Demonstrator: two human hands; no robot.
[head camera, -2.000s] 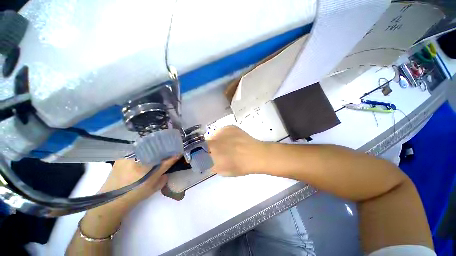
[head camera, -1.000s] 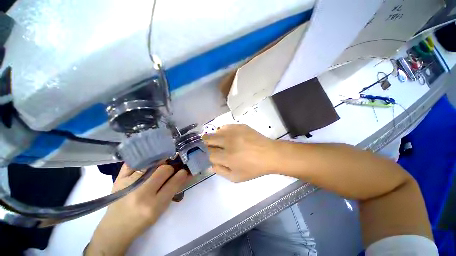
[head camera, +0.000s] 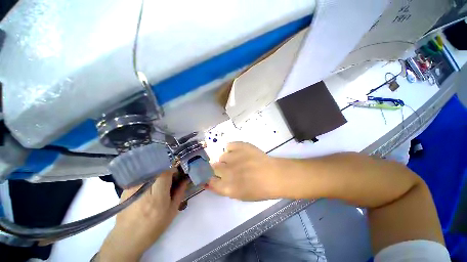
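The white sewing machine with a blue stripe fills the upper left. Its grey-blue presser foot guard sits between my hands. My left hand is left of the guard, fingertips low at the foot and partly hidden by the ribbed grey tension knob. A little dark material shows at its fingertips; its shape is hidden. My right hand is just right of the guard, fingers curled and fingertips beside it. Whether it holds anything cannot be seen.
A dark brown flat piece lies right of the needle area. Thread snips lie farther right, near a tray of small tools. Beige card and a wide white band hang from the machine. Black fabric is at left.
The view has shifted, moving the machine head leftward in the picture. My left hand's fingers have drawn closer together at the foot. My right hand has moved slightly down beside the guard.
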